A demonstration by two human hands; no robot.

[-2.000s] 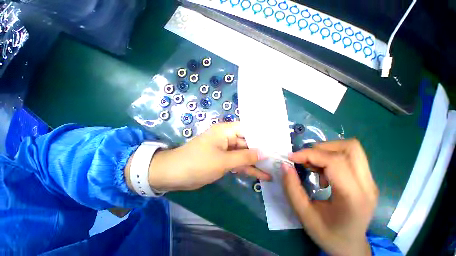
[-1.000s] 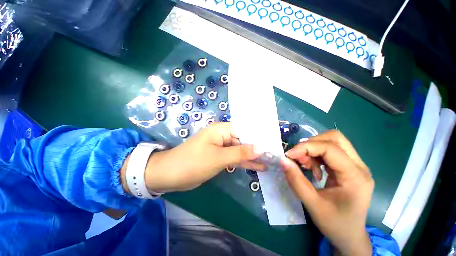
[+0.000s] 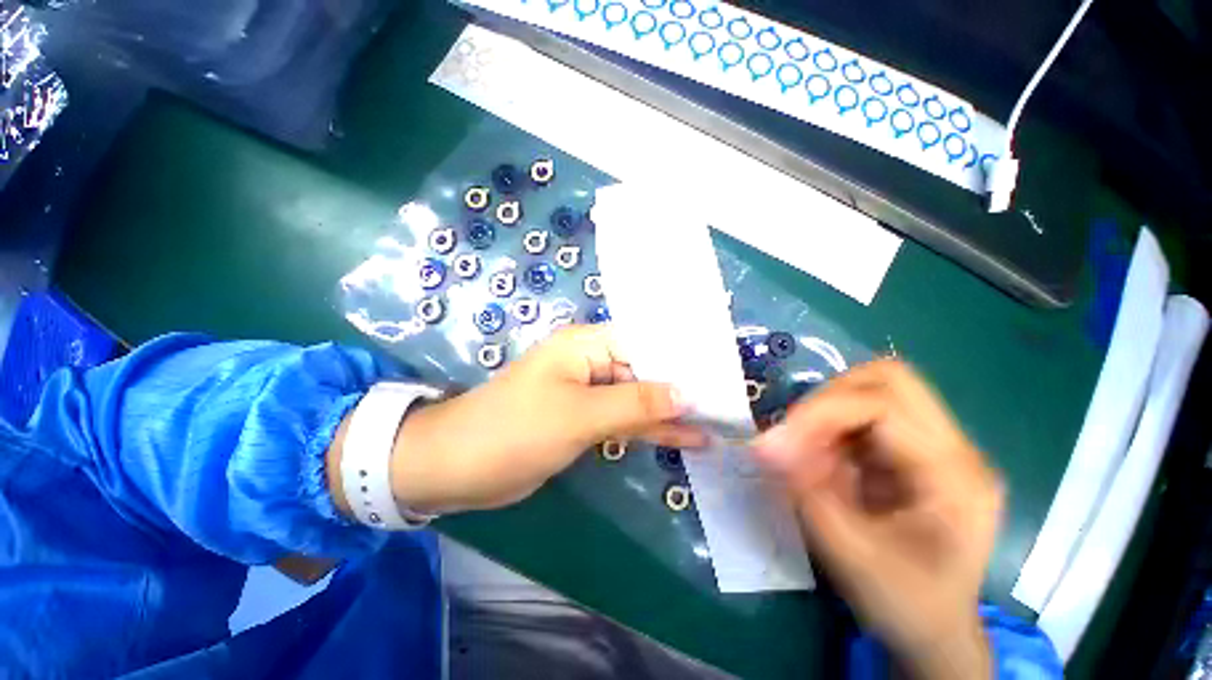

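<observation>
My left hand (image 3: 558,412), with a white wristband, pinches a white release paper strip (image 3: 671,299) between thumb and fingers. The strip is bent at my fingertips, with one part upright and one part hanging toward the front. My right hand (image 3: 891,492) is blurred, its fingertips at the bend of the strip; whether it holds a ring or the paper cannot be told. Small round black parts (image 3: 538,276), many with pale rings on top, lie on a clear plastic pack (image 3: 386,286) behind and beneath my hands. The strip hides some of them.
A white backing sheet (image 3: 798,239) lies behind the pack, beside a long dark bar (image 3: 930,246). A blue-ring sticker sheet (image 3: 798,64) and a white cable end (image 3: 1001,183) are at the back. Curled white sheets (image 3: 1097,438) lie right. Dark translucent packs (image 3: 239,60) are back left.
The upright part of the strip has tilted and dropped slightly, its top end now showing. My right hand has blurred and shifted slightly at the bend. My left hand keeps its grip.
</observation>
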